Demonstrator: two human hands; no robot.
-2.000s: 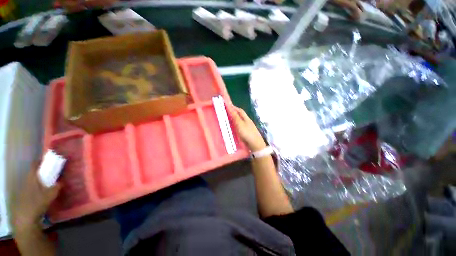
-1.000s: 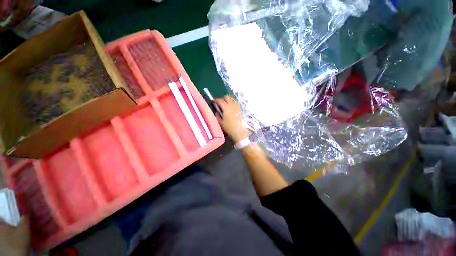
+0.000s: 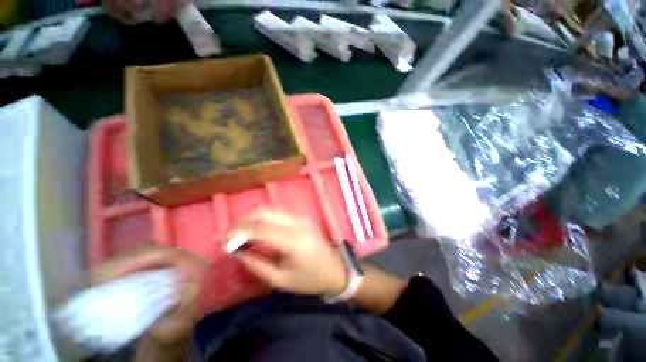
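Note:
My left hand (image 3: 185, 290), blurred, is closed around a bunch of white tubes (image 3: 117, 311) at the lower left, over the tray's left edge. My right hand (image 3: 294, 251) is over the front compartments of the pink-red tray (image 3: 379, 237), its fingers pinched on a small white piece (image 3: 236, 242), probably a tube end. The open cardboard box (image 3: 234, 182) sits on the tray's back part, with small grey-brown metal parts (image 3: 223, 131) inside. A few loose white sticks (image 3: 353, 198) lie at the tray's right side.
A white foam box (image 3: 28, 212) stands at the left. A crumpled clear plastic bag (image 3: 520, 141) with dense white stock (image 3: 432, 173) lies at the right. White cartons (image 3: 294, 35) lie on the green belt behind. A person's hands show at the top edge.
My right hand has moved from beyond the tray's right edge to over its front compartments. My left hand and the bunch have come further into view. The view has swung back left.

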